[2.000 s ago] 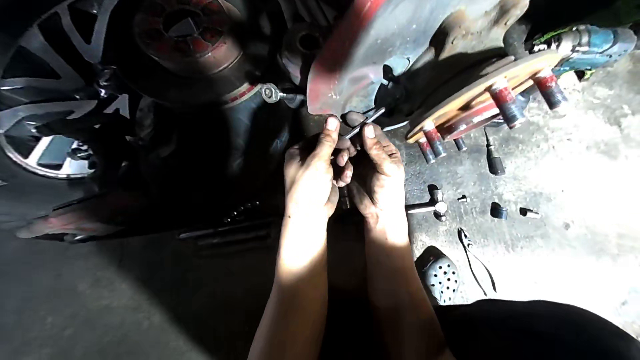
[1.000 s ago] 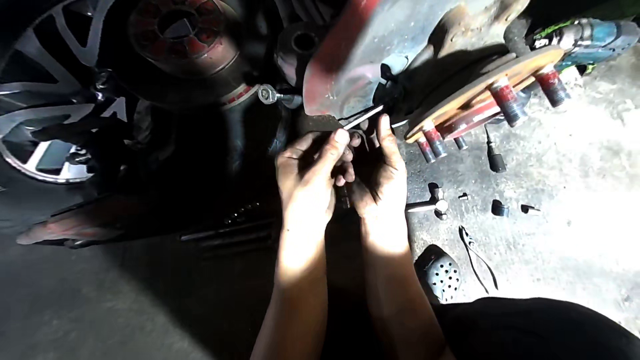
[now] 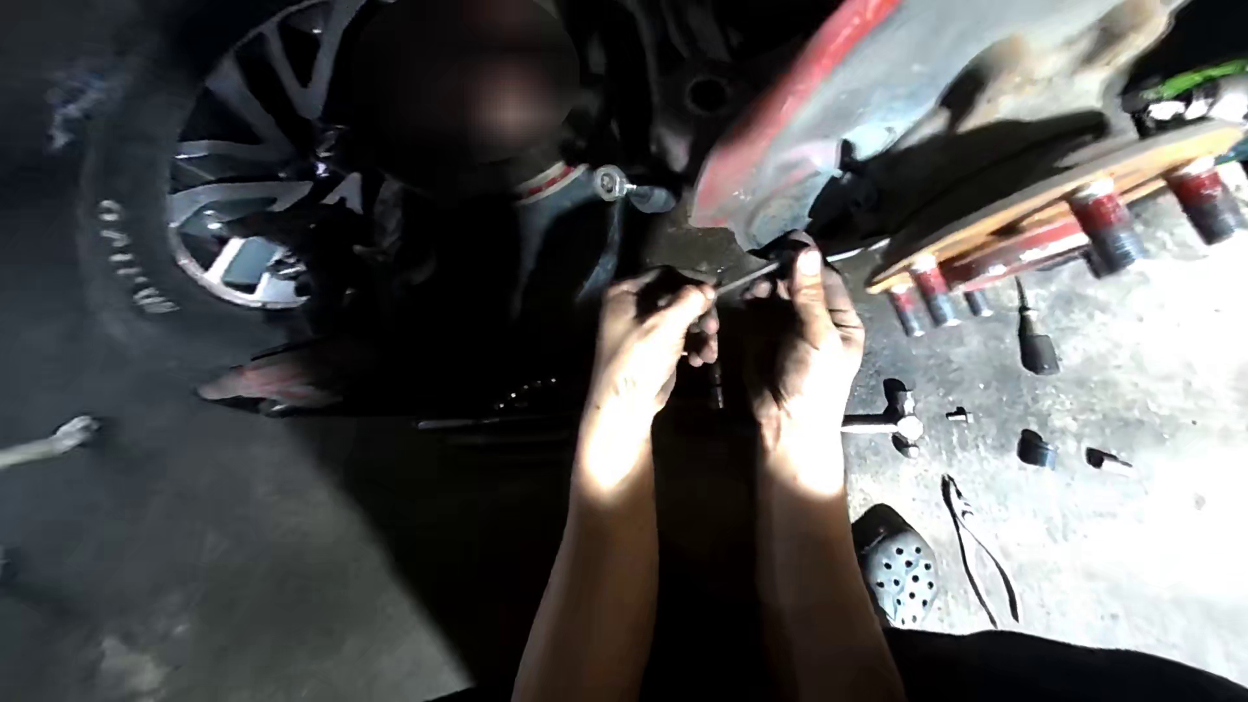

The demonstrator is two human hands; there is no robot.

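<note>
My left hand (image 3: pixel 648 336) is closed on the near end of a thin metal rod (image 3: pixel 749 280), thumb on top. At the rod's other side, my right hand (image 3: pixel 809 322) pinches a small dark part that I cannot make out, with the thumb pointing up. Both hands are just below the red-edged grey metal panel (image 3: pixel 780 156), and the right one is left of the brake disc (image 3: pixel 1063 195) with its red wheel studs. A ball-ended metal joint (image 3: pixel 629 188) shows above my left hand.
A tyre with an alloy wheel (image 3: pixel 244 166) lies at the left. On the concrete at the right are a ball-peen hammer (image 3: pixel 907 427), pliers (image 3: pixel 978 551), a dark-handled tool (image 3: pixel 1036 341), sockets (image 3: pixel 1035 449) and a perforated clog (image 3: pixel 902 575). A wrench end (image 3: pixel 73 432) shows far left.
My hands have moved apart, and the rod now spans the space between them. The view has shifted, with more of the tyre showing at the left.
</note>
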